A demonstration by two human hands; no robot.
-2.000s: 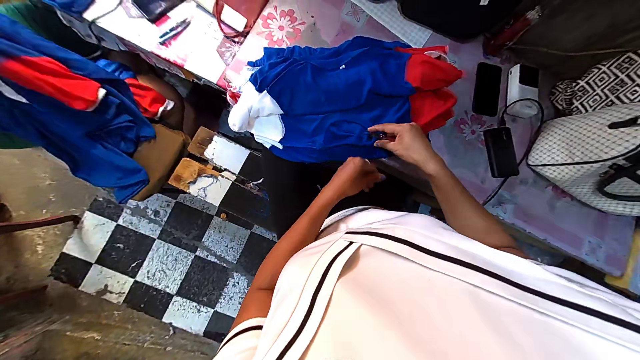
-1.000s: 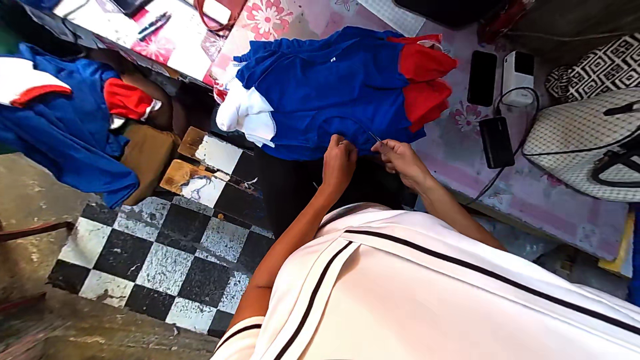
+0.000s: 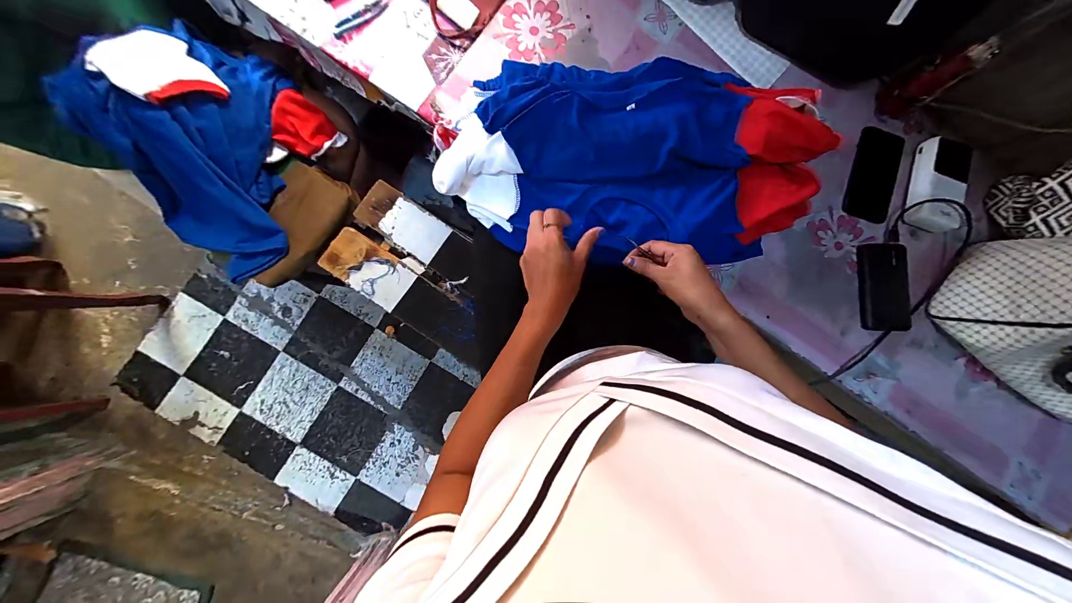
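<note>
A blue garment [image 3: 620, 159] with red parts [image 3: 783, 142] at its right end and white parts [image 3: 481, 172] at its left end lies spread on the table. My left hand [image 3: 554, 260] rests on the garment's near edge, fingers bent and thumb apart, with nothing seen in it. To its right, my right hand [image 3: 670, 272] pinches a small, thin metal tool [image 3: 643, 251] between thumb and fingers at the same edge. What kind of tool it is, I cannot tell.
Right of the garment lie a black phone [image 3: 873, 174], a white device [image 3: 938, 182], a black power bank [image 3: 883, 286] with a cable, and a checked bag [image 3: 1005, 310]. More blue, red and white garments [image 3: 184, 142] hang over a brown seat [image 3: 310, 209] at the left, above the checkered floor [image 3: 293, 394].
My left hand has moved up onto the garment from below its edge, where it was two seconds ago. Its thumb now stands apart from the fingers. The right hand has come off the cloth toward the near edge.
</note>
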